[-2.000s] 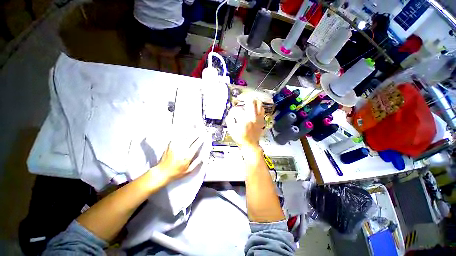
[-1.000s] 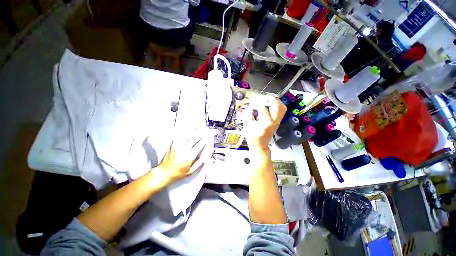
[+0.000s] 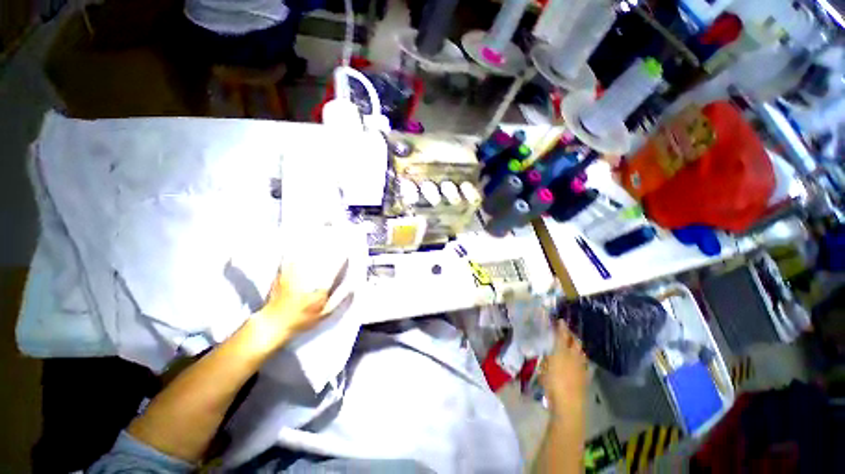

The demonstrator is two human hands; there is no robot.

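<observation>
The large pale garment piece point(image 3: 167, 204) covers the left of the machine table and hangs onto my lap. My left hand point(image 3: 301, 298) lies flat on it beside the needle area, its fingertips washed out by glare. My right hand point(image 3: 562, 359) is low, off the table's front edge, by the hanging fabric scraps point(image 3: 505, 356); it is blurred and I cannot tell if it holds anything. The overlock machine point(image 3: 445, 171) shows its row of cream tension knobs point(image 3: 431, 193). The yellow-black snips point(image 3: 477, 270) lie on the table right of it.
The white lamp point(image 3: 357, 153) stands over the needle area. Dark thread cones point(image 3: 528, 190) cluster right of the machine, with large cones on a stand above. A red bag point(image 3: 713, 171) and a dark blue pen point(image 3: 593, 257) lie on the side table. A black plastic bag point(image 3: 616, 329) hangs below. A person sits behind.
My right hand has left the machine head and moved down and right, past the table edge, uncovering the knobs. My left hand stays on the cloth. The view has shifted right.
</observation>
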